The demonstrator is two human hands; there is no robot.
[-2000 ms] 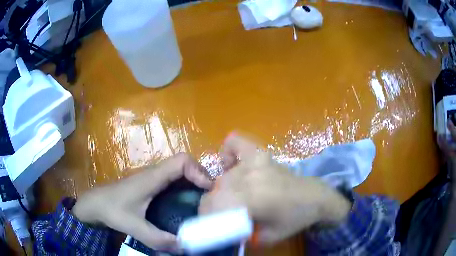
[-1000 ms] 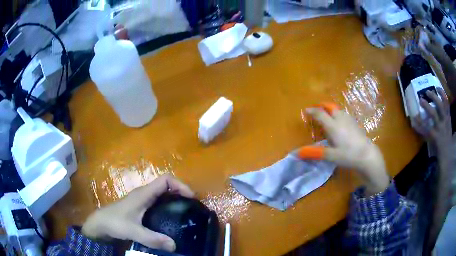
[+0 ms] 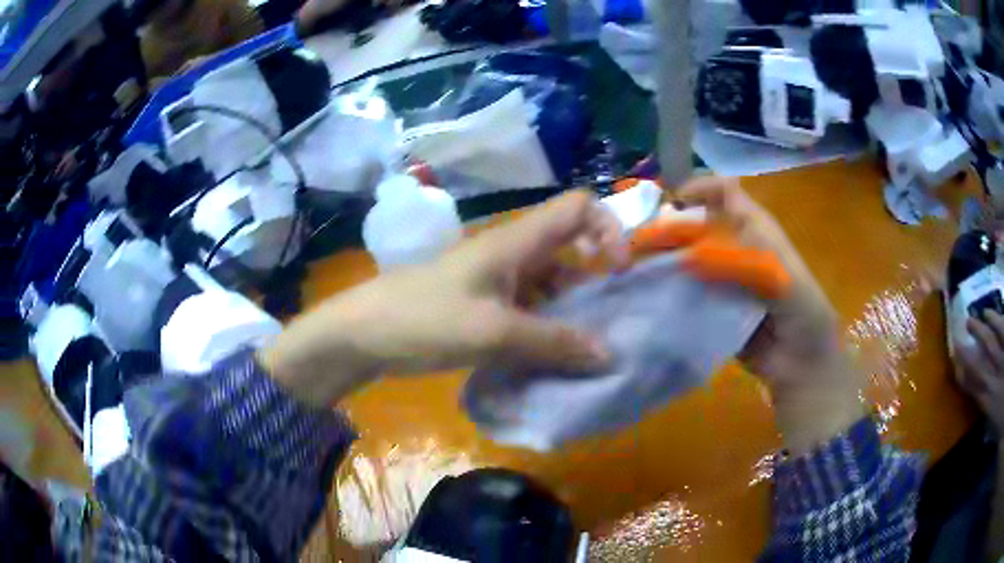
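A pale grey-white cloth (image 3: 650, 346) hangs limp between my hands above the bench. My right hand (image 3: 760, 264), with orange finger cots, is shut on its upper right part. My left hand (image 3: 495, 286) is at its left side, thumb over the cloth; blur hides whether the fingers grip it. The black camera head (image 3: 495, 517) lies on the bench at the bottom edge, untouched and partly cut off, with a slim white bar at its right.
A translucent white bottle (image 3: 410, 220) stands behind my left hand. White-and-black cameras (image 3: 220, 330) are piled at left, with more (image 3: 771, 94) at the back right. Another person's hand (image 3: 980, 357) touches a camera at the right edge. A post (image 3: 674, 88) stands at the back.
My left hand has left the camera head and risen to the cloth. My right hand has lifted the cloth off the bench. The view has tilted up; the white block no longer shows.
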